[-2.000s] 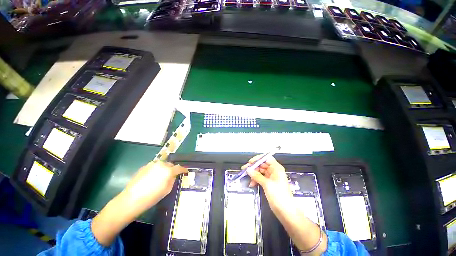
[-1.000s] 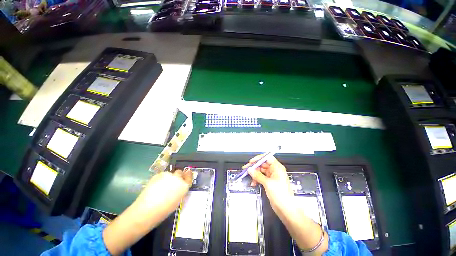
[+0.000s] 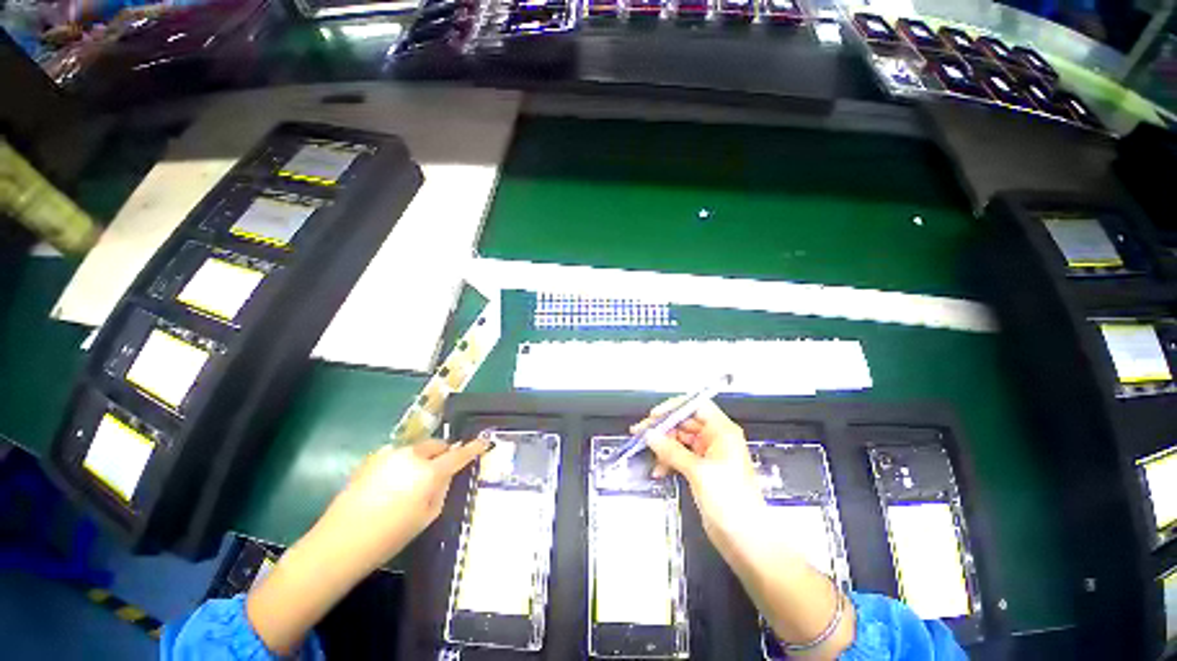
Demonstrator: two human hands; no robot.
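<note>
My right hand (image 3: pixel 697 446) holds the pale violet tweezers (image 3: pixel 665 422); their lower end is over the upper part of the second phone mid-frame assembly (image 3: pixel 635 555) in the near foam tray (image 3: pixel 571 517). My left hand (image 3: pixel 400 484) has its index finger extended to the upper left corner of the leftmost phone mid-frame assembly (image 3: pixel 501 555). I cannot tell whether its fingers hold anything. The curled sticker strip with tan pieces (image 3: pixel 452 372) lies just beyond my left hand. The third phone is partly hidden by my right hand and forearm.
A white release liner (image 3: pixel 691 366), a grid of small dots (image 3: pixel 603 311) and a long white tape strip (image 3: pixel 774 296) lie beyond the tray. Foam trays of phones stand left (image 3: pixel 316 278) and right (image 3: pixel 1052 297). White boards (image 3: pixel 411 278) lie under the left tray. Blister trays (image 3: pixel 968 71) are at the back.
My left hand has shifted slightly back left from the first phone, its index finger now extended. Earlier it moved in from the tan strip's end. My right hand stays almost still with the tweezers.
</note>
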